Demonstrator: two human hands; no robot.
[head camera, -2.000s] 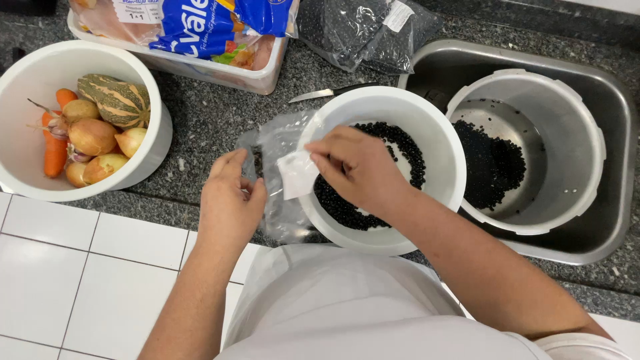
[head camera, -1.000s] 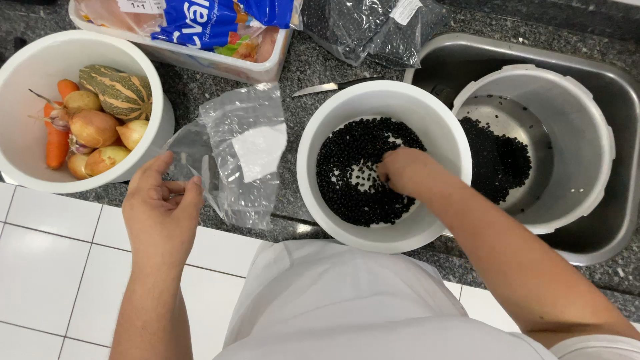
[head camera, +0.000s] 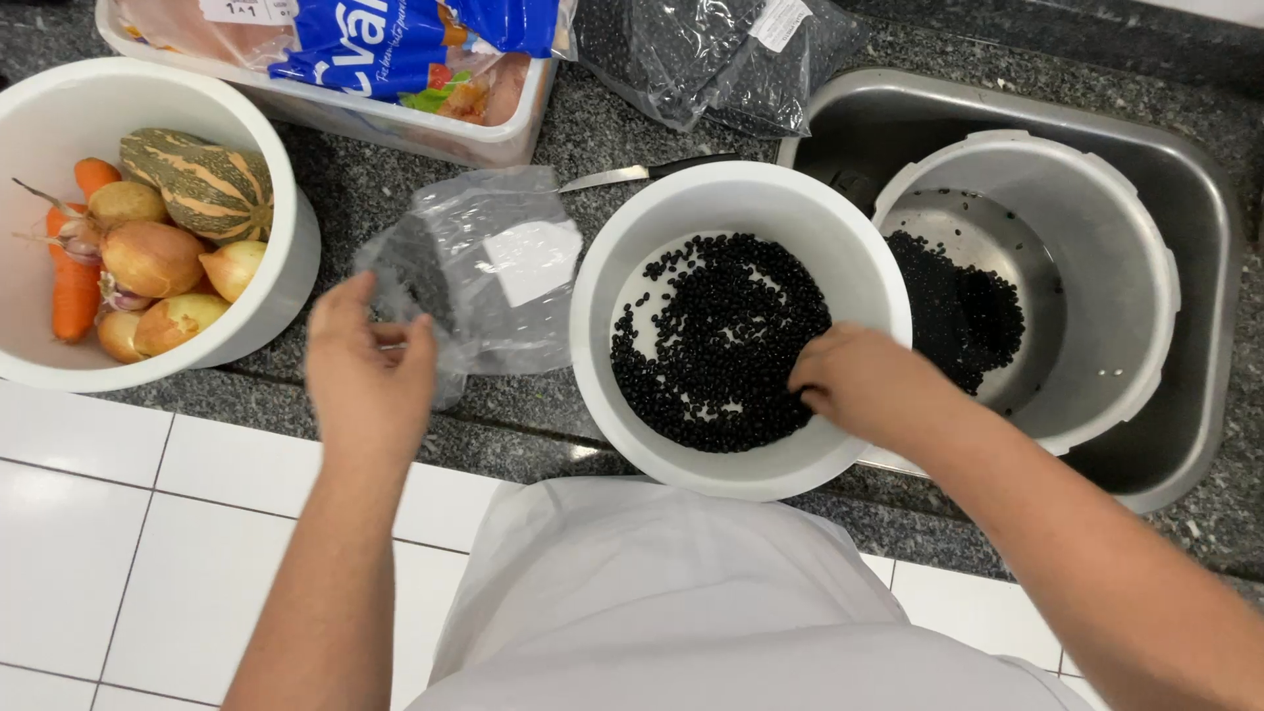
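A white plastic tub (head camera: 743, 484) stands at the counter's edge, with black beans (head camera: 731, 346) spread over its floor. My right hand (head camera: 859, 380) reaches inside it at the right, fingertips down at the beans; whether they pinch any cannot be told. My left hand (head camera: 370, 370) hovers by the left end of a clear plastic bag (head camera: 484, 336) with a white label, fingers curled and apart, holding nothing. The bag lies flat on the granite between my left hand and the tub. More black beans (head camera: 953, 306) lie in an aluminium pot (head camera: 1116, 247) at the right.
The pot sits in a steel sink (head camera: 1200, 395). A knife (head camera: 612, 178) lies behind the tub, near bags of black beans (head camera: 681, 59). Back left is a plastic container (head camera: 385, 123) of packaged meat; a white tub (head camera: 296, 237) of onions, carrots and squash (head camera: 197, 188) stands at the left.
My left hand has let go of the clear bag, which now lies on the counter. My right hand has moved from the bag's label into the tub, then toward its right side.
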